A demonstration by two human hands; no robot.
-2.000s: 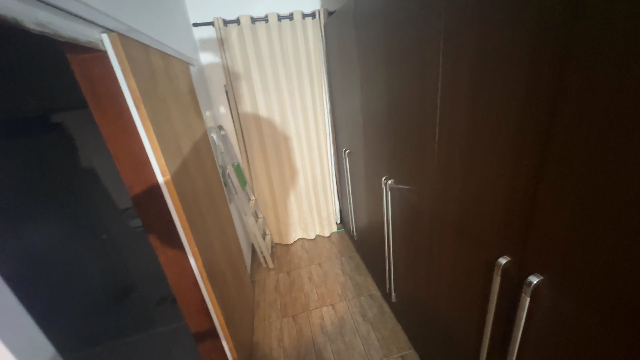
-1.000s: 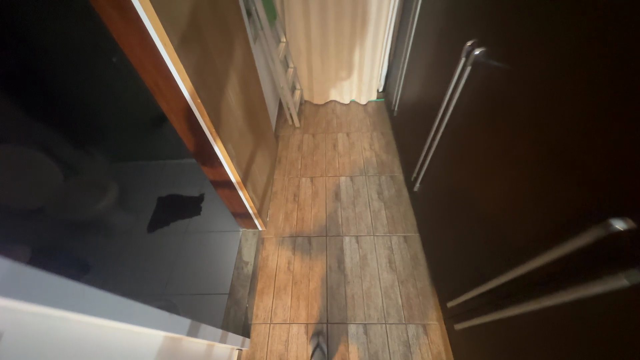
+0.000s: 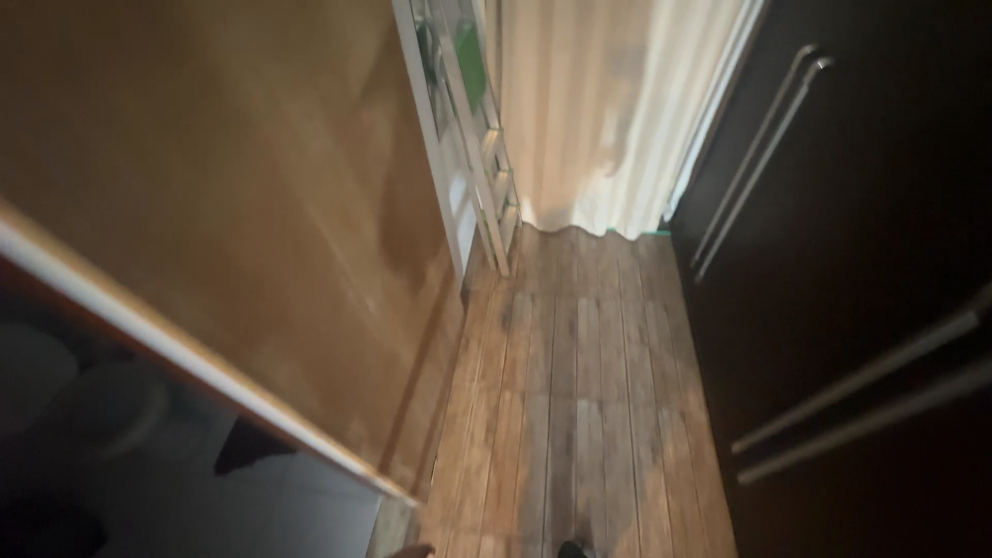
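Neither hand shows clearly. At the bottom edge, left of the middle, a small blurred brown shape [image 3: 412, 551] pokes in; it may be a fingertip of my left hand, and anything it holds is hidden. My right hand is out of view. The dark tip of a piece of footwear [image 3: 572, 549] shows at the bottom, on the wood-look floor [image 3: 604, 349]. A light-coloured stepladder [image 3: 496, 194] with a green part leans at the left wall, beside a beige curtain [image 3: 581, 116] that hangs to the floor at the far end.
Dark wardrobe doors [image 3: 852, 232] with long metal handles [image 3: 756, 170] line the right side. A brown wooden door panel [image 3: 256, 194] with a pale edge flanks the left. Through the dark doorway at lower left, a dark cloth-like thing [image 3: 252, 448] lies on a light tiled floor [image 3: 310, 504].
The curtain and stepladder are nearer than before, and the wooden panel fills more of the left side. The view tilted down after the first frame.
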